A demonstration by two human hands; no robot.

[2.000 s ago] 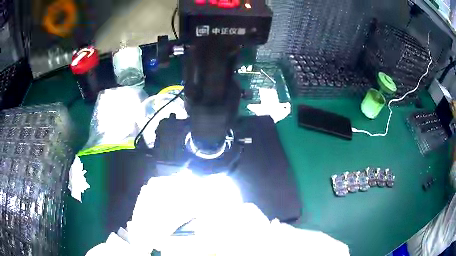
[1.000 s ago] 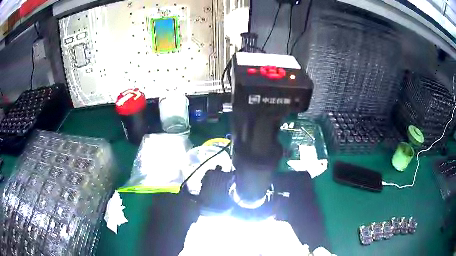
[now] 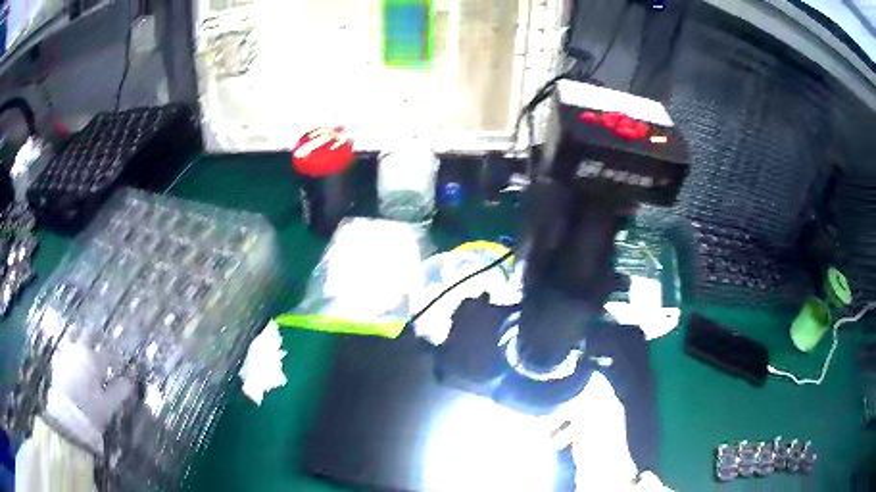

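My left hand (image 3: pixel 82 389), white-gloved, is at the near left edge of the clear blister tray stack (image 3: pixel 163 274); blur hides whether its fingers hold anything. My right hand (image 3: pixel 600 432), gloved and washed out by glare, is at the right of the bright spot under the microscope (image 3: pixel 615 144). A small brownish shape shows near its fingertips, too blurred to tell if held. The ring light (image 3: pixel 543 360) glows above the flat black base (image 3: pixel 375 423). Several small squarish pieces (image 3: pixel 764 459) stand in a row on the green mat at the lower right.
The monitor (image 3: pixel 307 86) shows a blue-green rectangle. A red-topped bottle (image 3: pixel 325 183), clear jar (image 3: pixel 408 183) and lime-edged bag (image 3: pixel 375 269) stand or lie behind the base. A black slab with white cable (image 3: pixel 725 348) and green cup (image 3: pixel 812 322) are right. Crumpled tissue (image 3: pixel 263 363) lies beside the tray stack.
The view has swung left. My left hand has moved from the glare under the microscope to the tray stack. My right hand stays under the microscope. The monitor image is more blurred.
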